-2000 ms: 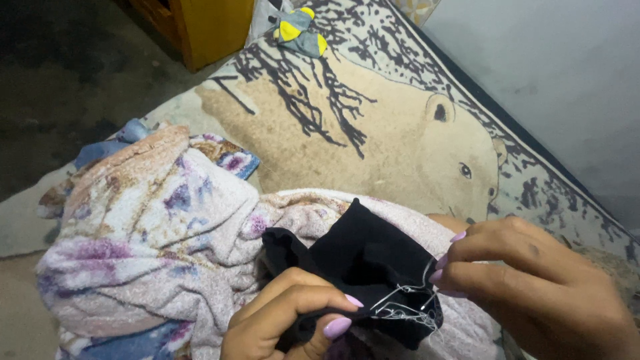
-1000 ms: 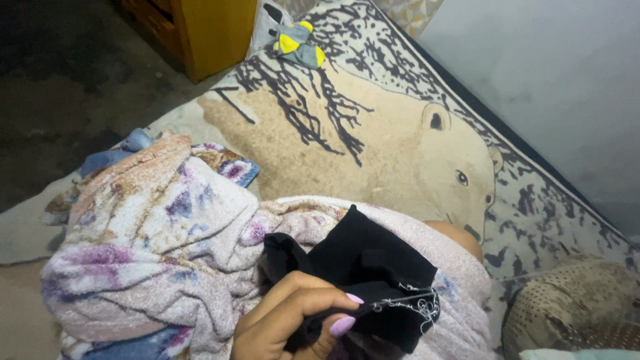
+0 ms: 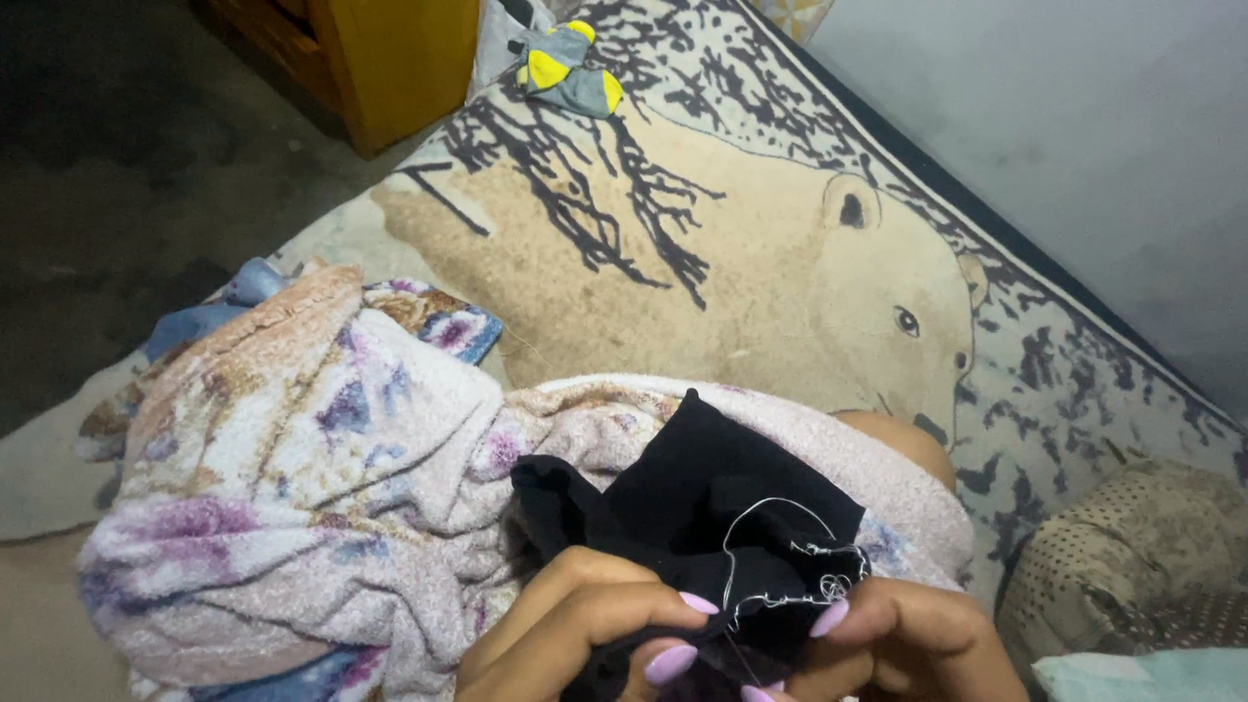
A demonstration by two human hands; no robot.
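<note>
A piece of black fabric [image 3: 721, 478] lies over the floral fleece blanket, low in the view. Along its near edge runs white thread [image 3: 780, 597] in loose stitches, with a small tangle at the right and a loop rising above. My left hand [image 3: 595, 624] pinches the fabric edge between thumb and fingers. On the right, my right hand [image 3: 897, 639] is at the stitched edge, its fingertips closed on the black fabric by the tangle. A thin strand runs down between the hands; whether a needle is there I cannot tell.
The floral fleece blanket [image 3: 292, 468] is bunched at the left. Beneath is a bed cover with a polar bear pattern [image 3: 682, 244]. Gray and yellow socks [image 3: 570, 73] lie near its far edge, beside a yellow wooden cabinet [image 3: 400, 68]. A dotted cushion [image 3: 1131, 556] sits at right.
My right hand was at the fabric two seconds ago, out of view one second ago, and is back at the stitched edge now. The left hand keeps its pinch.
</note>
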